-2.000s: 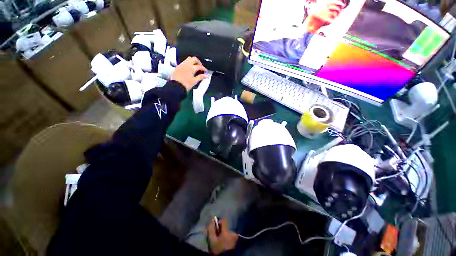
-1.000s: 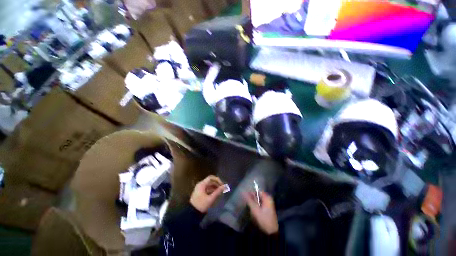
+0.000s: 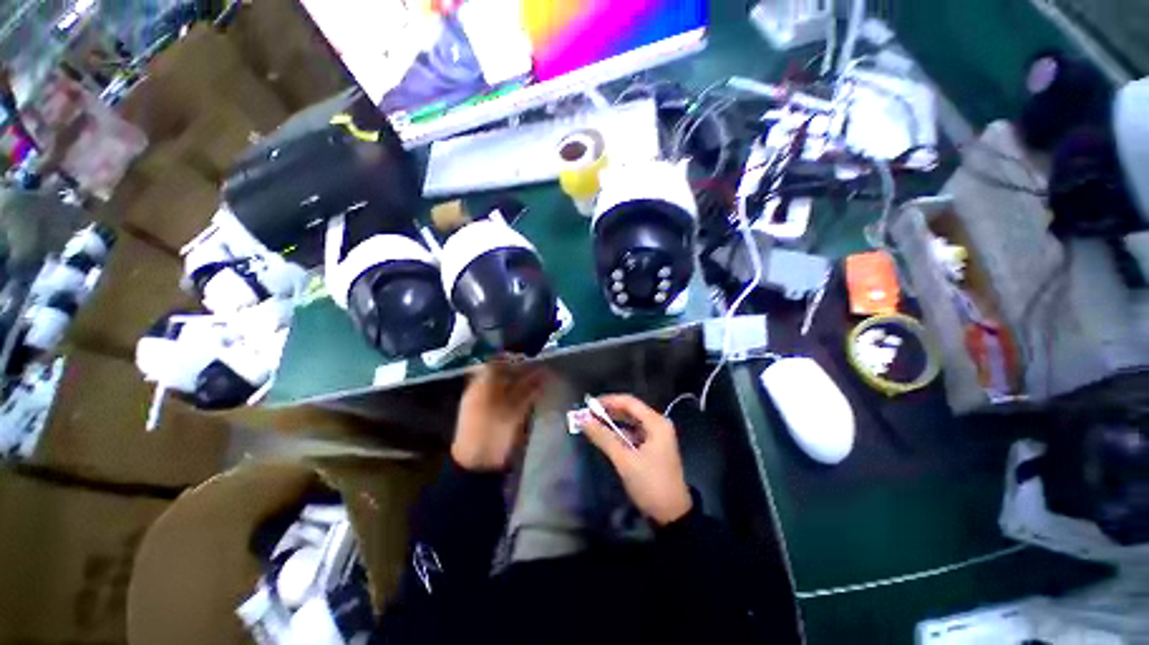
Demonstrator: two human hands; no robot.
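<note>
My right hand (image 3: 645, 460) is above my lap. It holds a small white piece (image 3: 582, 418) between thumb and fingers, with a thin white stick-like part; what it is cannot be told. My left hand (image 3: 494, 418) is just left of it, at the bench edge below the middle camera, blurred; whether it holds anything cannot be told. Three white dome cameras with black balls stand along the bench edge: the left one (image 3: 394, 297), the middle one (image 3: 499, 287) and the right one (image 3: 644, 239), with a ring of small lights.
A white mouse (image 3: 809, 410), a yellow-rimmed tape roll (image 3: 893, 354) and an orange block (image 3: 872, 282) lie to the right, beside a parts tray (image 3: 932, 328). A keyboard (image 3: 529, 151) and tangled cables (image 3: 806, 139) are behind. An open carton (image 3: 189, 554) stands lower left.
The view has swung right. My left hand has come from the far-left cameras to my lap, then up to the bench edge. My right hand has risen with the white piece.
</note>
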